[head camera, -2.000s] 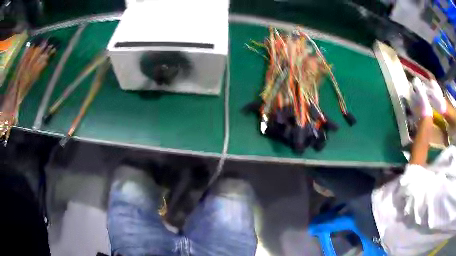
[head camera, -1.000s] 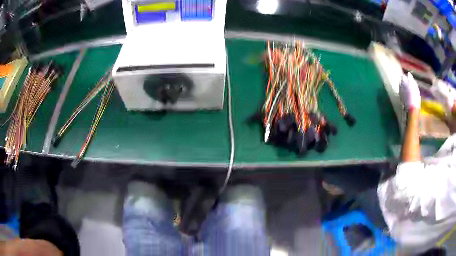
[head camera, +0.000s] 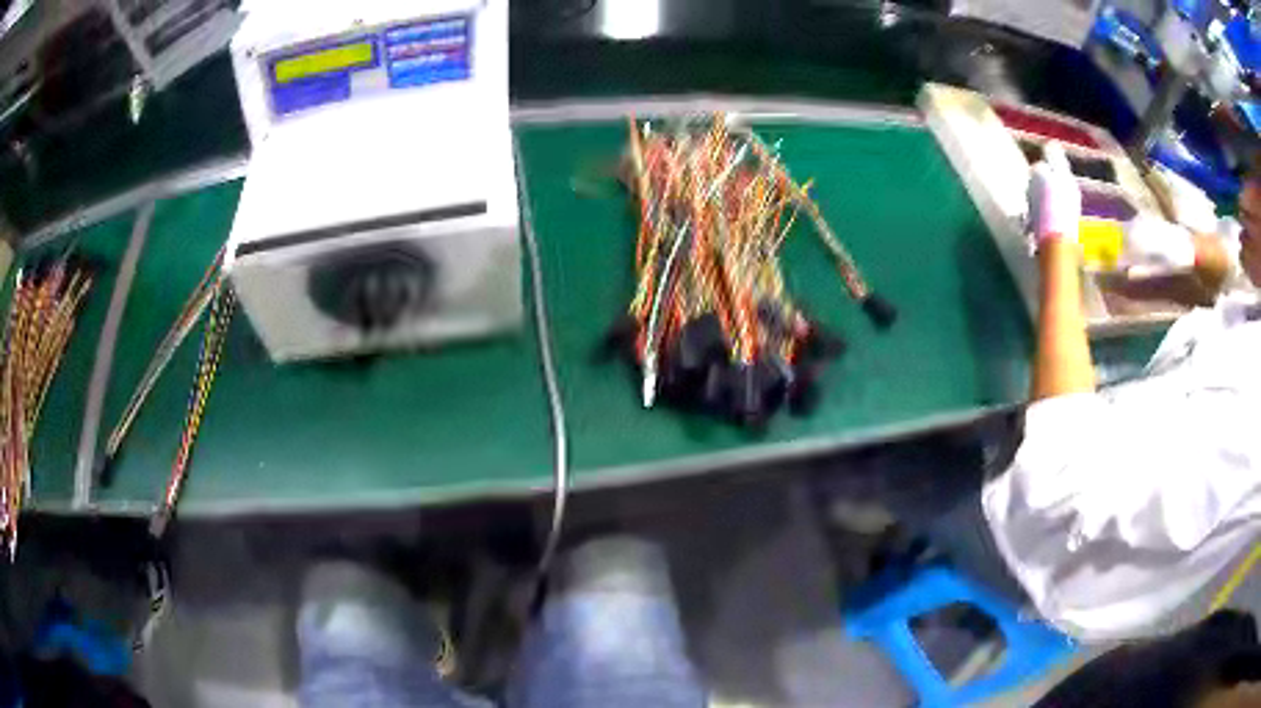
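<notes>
Neither of my hands can be made out. A white machine (head camera: 374, 180) stands on the green bench, with a round black fitting (head camera: 371, 293) on its front and a display and blue keypads on top. Right of it lies a pile of multicolour wire harnesses (head camera: 712, 235), black connectors (head camera: 733, 367) towards me. One harness (head camera: 816, 228) lies apart at the pile's right, ending in a black connector. Two thin wire bundles (head camera: 194, 401) lie left of the machine. More wires (head camera: 35, 353) lie at the far left.
A grey cord (head camera: 550, 374) hangs over the bench edge. At right, a person in white (head camera: 1134, 470) has both hands over a compartmented parts tray (head camera: 979, 187). A blue stool (head camera: 954, 622) stands below. My knees are under the bench. Dark cloth shows at the lower right edge.
The view has turned right and tilted up, so the bench items sit further left and the machine's panel shows. The neighbour's hands have moved over the tray. The dark sleeve at lower left has mostly left view.
</notes>
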